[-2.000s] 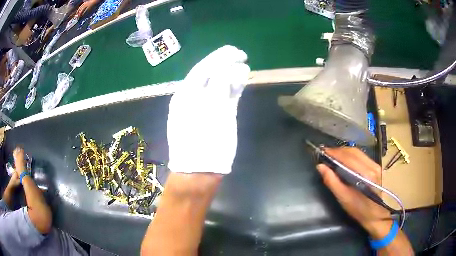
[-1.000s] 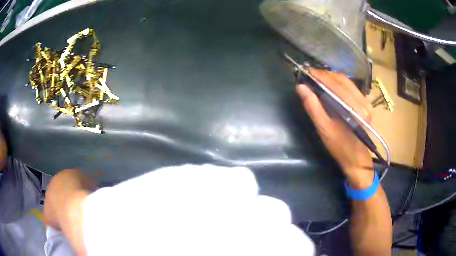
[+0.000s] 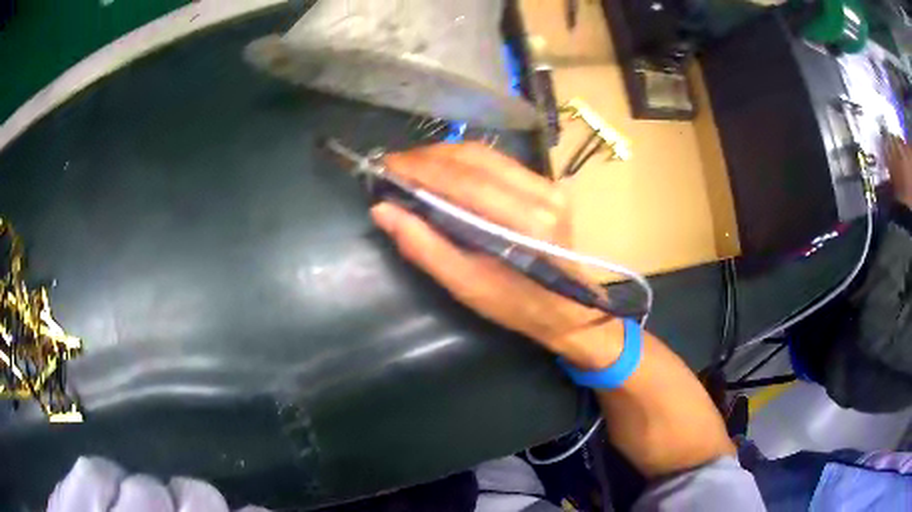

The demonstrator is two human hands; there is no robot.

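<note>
My bare right hand [image 3: 480,235] is shut on a dark pen-shaped soldering iron [image 3: 490,240]. Its metal tip points up and left over the dark mat, and a grey-white cable runs back along it to the wrist. A blue band circles the wrist. My left hand [image 3: 140,492], in a white glove, is cut off by the bottom edge at the left; only its knuckles or fingertips show, and whether it holds anything is hidden. A tangled pile of brass contact strips [image 3: 35,345] with dark leads is cut off by the left edge.
A cloudy fume hood [image 3: 400,60] hangs just above my right hand, with blue parts beneath it. A cardboard tray [image 3: 650,215] at the right holds a brass piece [image 3: 600,128] and a dark block. A dark box [image 3: 765,140] stands beyond it. Parts of another person show at the right edge.
The view has swung right and the brass pile now sits at the left edge. The gloved left hand has dropped to the bottom edge. The right hand still holds the iron.
</note>
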